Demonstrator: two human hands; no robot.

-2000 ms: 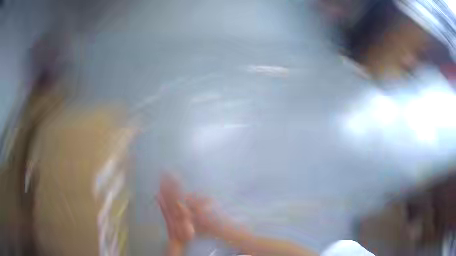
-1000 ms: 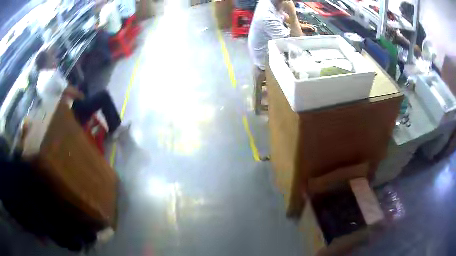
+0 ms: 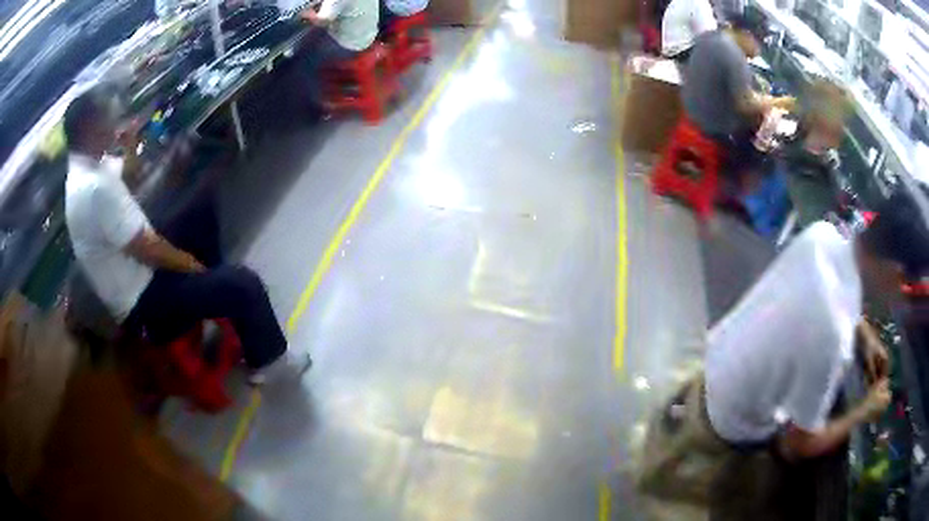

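Neither of my hands is in the picture. Nearest in front of me is the grey floor of an aisle, with a yellow line along each side. A brown carton is cut off at the lower left, blurred and dark. I cannot tell what it holds.
A person in a white top sits on a red stool at left, feet towards the aisle. Another person is close at lower right by the bench. A red stool, seated workers and brown cartons stand farther along.
The view has moved forward along the aisle. The white box on the large carton and the open carton at right have left the picture. The seated person at left appears nearer and clearer.
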